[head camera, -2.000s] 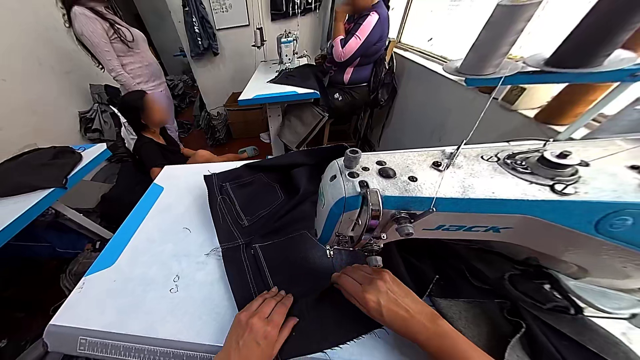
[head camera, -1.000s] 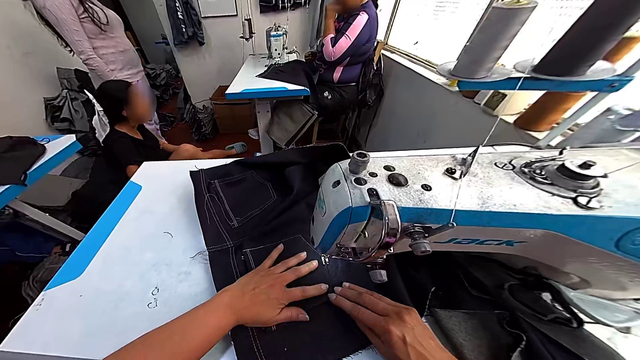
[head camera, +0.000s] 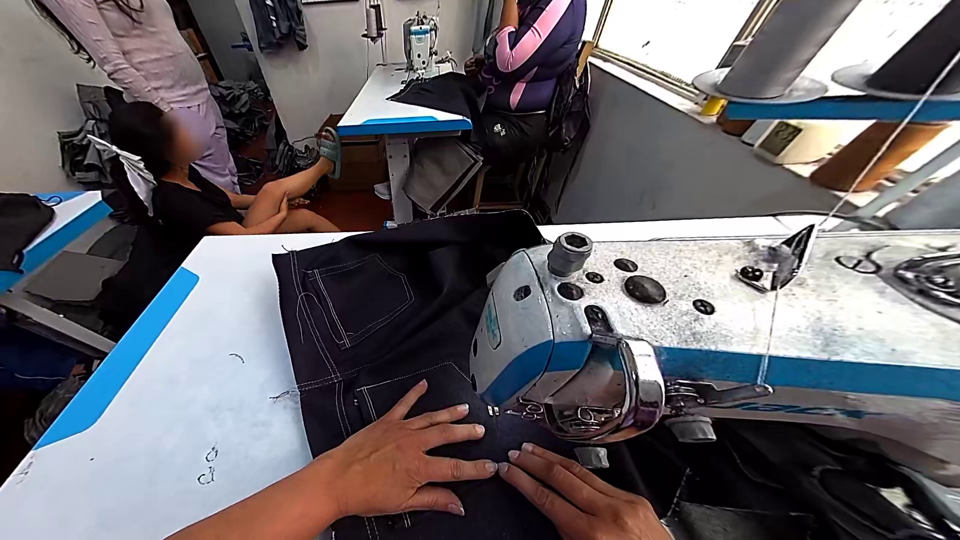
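Note:
Dark denim trouser panels (head camera: pixel 442 292) with pale topstitching and patch pockets lie on the white sewing table (head camera: pixel 247 315), partly under the head of a Jack sewing machine (head camera: pixel 517 322). My left hand (head camera: pixel 412 457) rests flat on the denim, fingers spread, over the nearer pocket. Just right of it, my right hand (head camera: pixel 577 491) presses on the cloth with its fingers close together, near the presser foot area. The fingertips of both hands nearly meet. The machine's head and clear guard hide much of the needle.
Thread cones (head camera: pixel 780 45) stand on a blue rack at upper right. More dark fabric (head camera: pixel 750 480) lies below the machine arm. Beyond the table, one person (head camera: pixel 202 202) sits low, another stands (head camera: pixel 157 60), and a third sits by a second sewing machine (head camera: pixel 421 45).
My left hand has moved right and up from the denim's lower edge, its fingers now spread over the pocket. My right hand has come down, away from beside the needle area.

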